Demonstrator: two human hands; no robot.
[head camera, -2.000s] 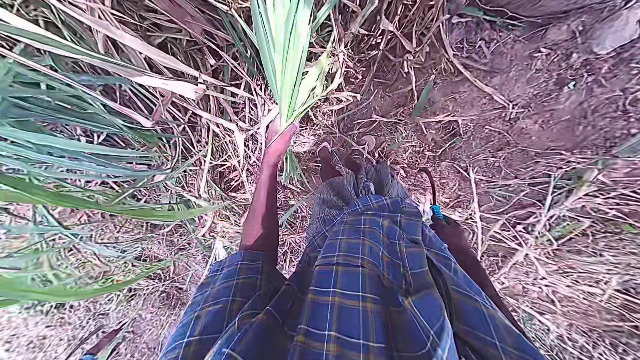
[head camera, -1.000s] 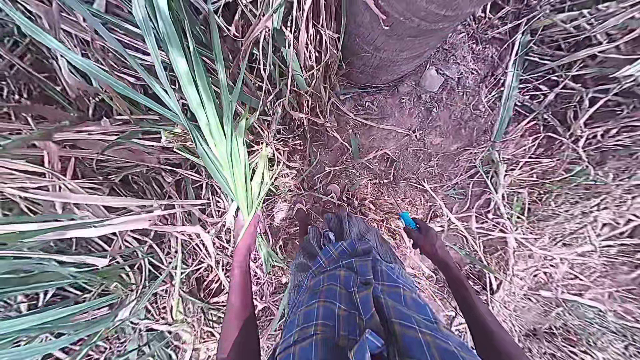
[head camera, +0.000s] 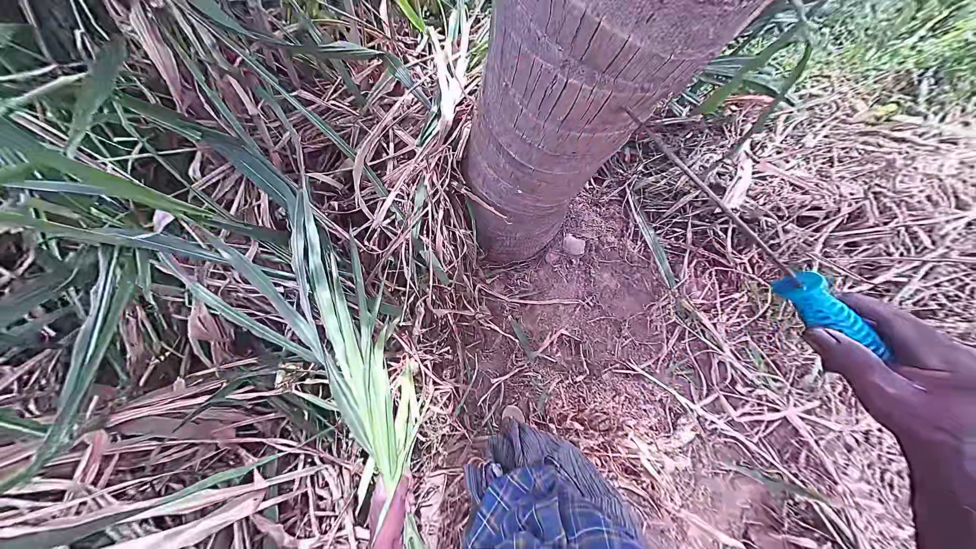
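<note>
My left hand (head camera: 390, 509), at the bottom edge, is closed around the base of a bundle of long green grass leaves (head camera: 358, 374), whose blades fan upward and to the left. At the right, my right hand (head camera: 892, 366) grips the turquoise handle (head camera: 839, 313) of a thin-bladed cutting tool. The dark, narrow blade (head camera: 709, 194) extends up and left from the handle, its far end in front of or beside the tree trunk; whether they touch I cannot tell.
A thick ringed palm trunk (head camera: 549, 122) rises ahead from bare soil (head camera: 587, 305). A small stone (head camera: 573, 245) lies by its base. Tall green grass and dry leaves (head camera: 191, 427) crowd the left; dry straw (head camera: 862, 191) covers ground at the right.
My right hand has come up from beside the plaid cloth, with the tool's blade now plainly visible. My left hand still holds the leaves. The view has shifted toward the trunk.
</note>
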